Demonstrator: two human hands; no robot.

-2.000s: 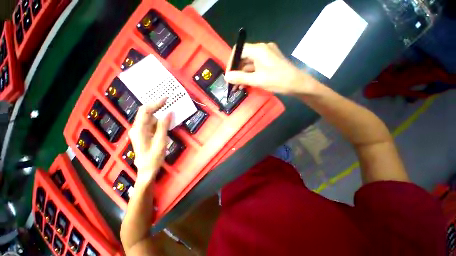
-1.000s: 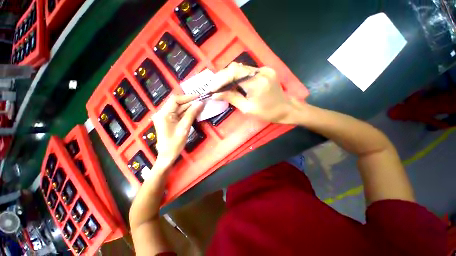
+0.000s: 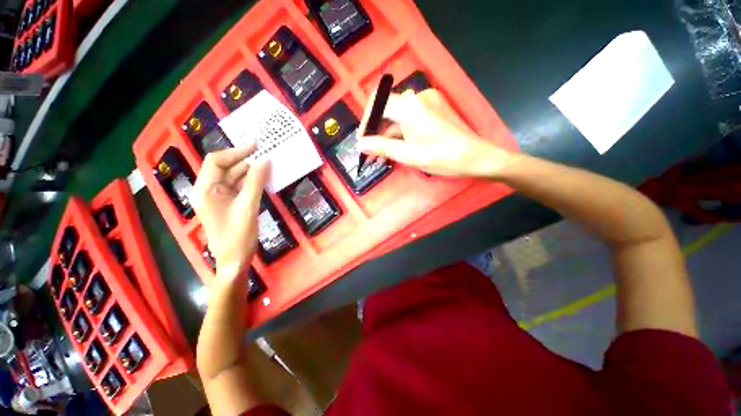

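My left hand (image 3: 226, 199) holds a white label sheet (image 3: 280, 145) with rows of tiny dark marks over the middle of the red foam tray (image 3: 357, 230). My right hand (image 3: 418, 134) holds dark tweezers (image 3: 377, 106), their tip down at the lower part of a black phone unit (image 3: 345, 138) with a gold disc (image 3: 331, 127). Whether a small label is at the tip cannot be told. Other phone units (image 3: 296, 69) lie in the tray pockets, some partly hidden by the sheet and my hands.
A white spare sheet (image 3: 613, 91) lies on the dark green bench (image 3: 520, 57) at the right. Loaded red trays stand at the lower left (image 3: 106, 313) and upper left (image 3: 39, 36). Clear plastic (image 3: 715, 49) lies at the upper right. A cardboard box (image 3: 313, 345) is below the bench.
My hands have moved apart from their meeting at the sheet one second ago. The tweezers now point down at a phone unit, and the sheet's printed side is spread open.
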